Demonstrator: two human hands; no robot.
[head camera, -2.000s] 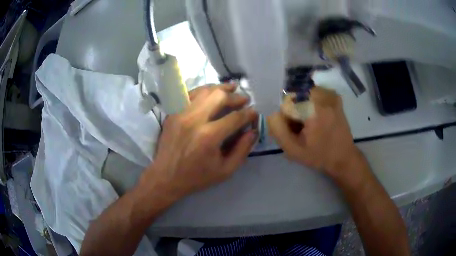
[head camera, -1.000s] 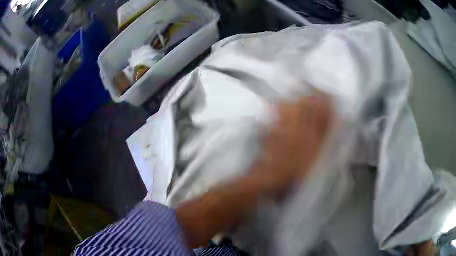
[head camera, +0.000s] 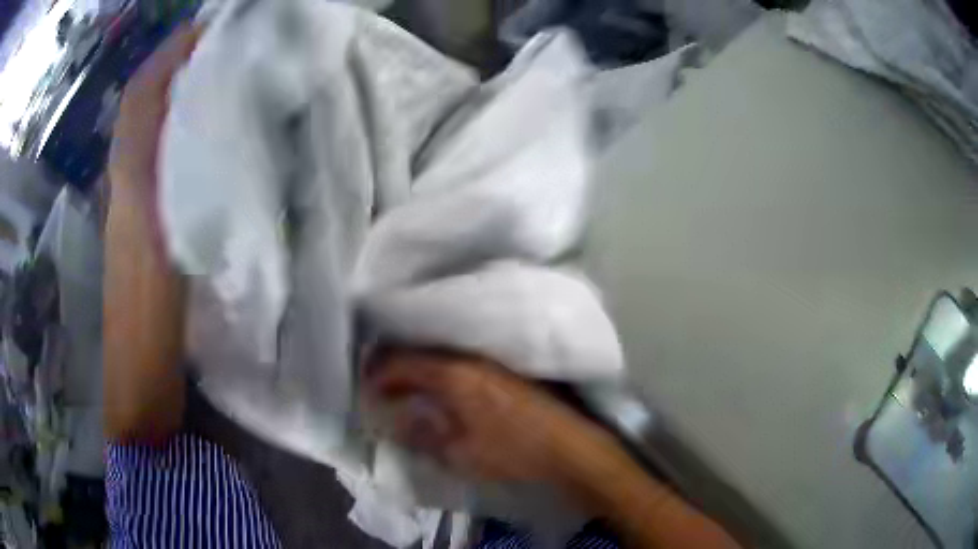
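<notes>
A white garment piece (head camera: 483, 204) hangs in loose, crumpled folds over the left and middle of the view, partly off the table edge. My left arm reaches up along the far left. My left hand (head camera: 172, 56) is at the top left beside the cloth, blurred, with its fingers hidden by the cloth. My right hand (head camera: 440, 413) is low in the middle, blurred, with its fingers curled into the lower part of the cloth.
The pale table top (head camera: 740, 236) spreads to the right. Another white cloth (head camera: 890, 48) lies at its far right edge. A shiny metal plate (head camera: 933, 418) of the machine bed is at the right. Blurred clutter (head camera: 43, 311) stands at the far left.
The view has turned from the machine to the left. My hands have left the needle area. The garment is lifted and bunched further left, with my left arm now stretched up beside it.
</notes>
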